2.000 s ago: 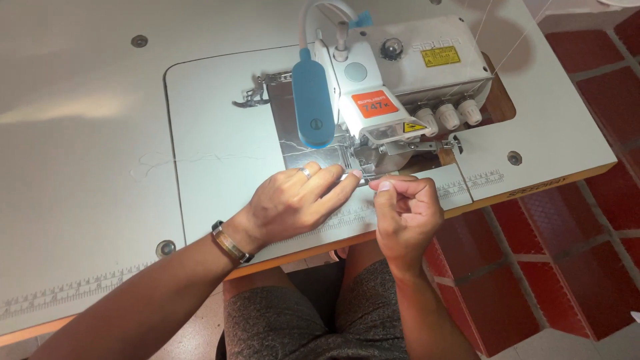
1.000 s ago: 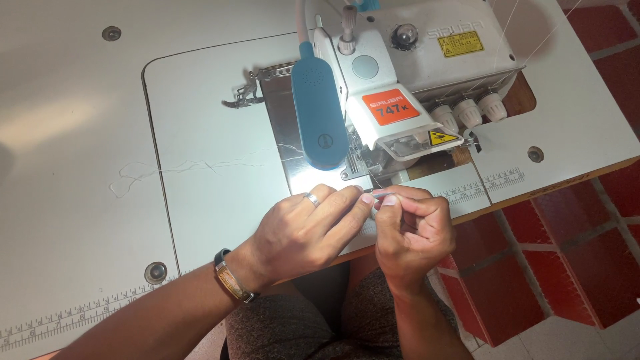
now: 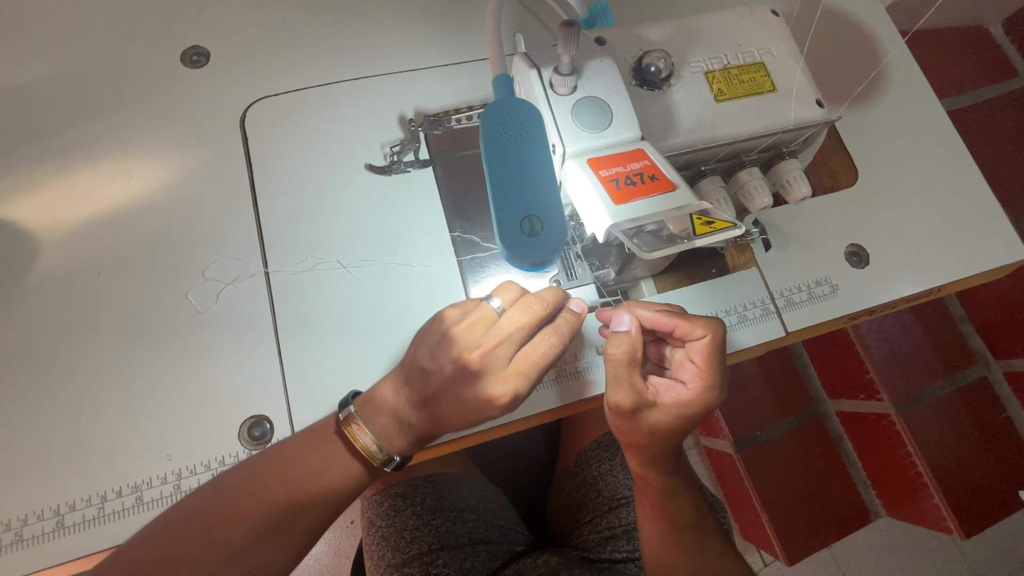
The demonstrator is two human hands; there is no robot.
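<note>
A white Siruba overlock sewing machine [image 3: 680, 104] is set into the white table. Its presser-foot arm [image 3: 404, 152] is swung out to the left of the metal plate [image 3: 460, 192]. My left hand [image 3: 488, 356], with a ring and a wrist band, lies at the plate's front edge, fingertips by the needle area; whether it holds anything is hidden. Just right of it, my right hand [image 3: 668, 352] pinches a fine thread [image 3: 610, 294] between thumb and forefinger, below the machine head. Loose white thread [image 3: 320, 262] trails leftward across the table from the plate.
A blue lamp [image 3: 524, 176] on a bendable neck hangs over the plate. Tension knobs [image 3: 750, 190] line the machine's front. Printed rulers [image 3: 136, 492] run along the table's front edge. Red tiled steps [image 3: 808, 448] are at the right, beyond the table.
My fingertips were together a second ago; now a small gap separates my two hands. The view has shifted.
</note>
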